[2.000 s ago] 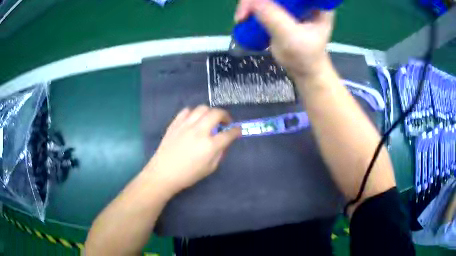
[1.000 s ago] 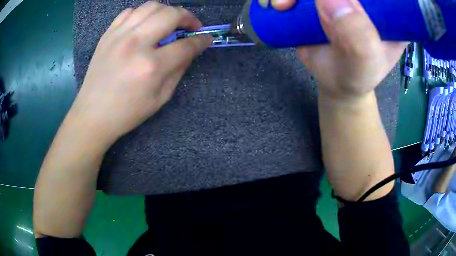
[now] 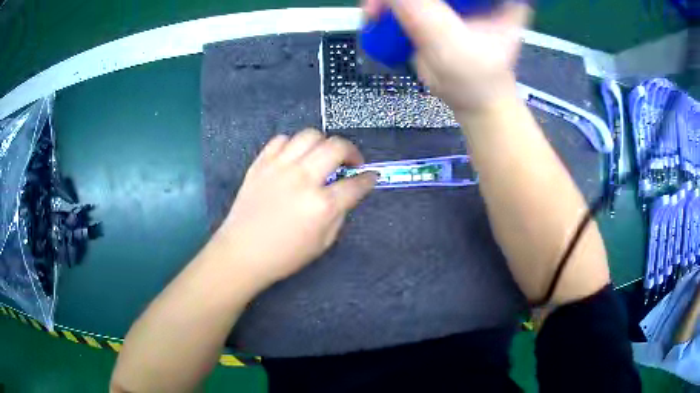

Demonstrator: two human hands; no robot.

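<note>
My left hand pinches the left end of an open lavender handle housing lying on the dark grey mat. A green circuit board shows inside the housing. My right hand is blurred and grips the blue electric screwdriver above the screw tray. The tray is a black grid of holes, its near part covered in silver screws. The screwdriver's tip is not clearly seen, and its far part is cut off by the top edge. My right forearm hides the housing's right end.
Curved handle units lie right of the tray, with many more in rows at far right. A clear plastic bag and loose black parts are at left. The black cord passes over my right forearm. A person's sleeve shows at lower right.
One second ago the screwdriver's nose was down at the housing; now it is raised over the screw tray. My left hand still holds the housing. The camera view has shifted.
</note>
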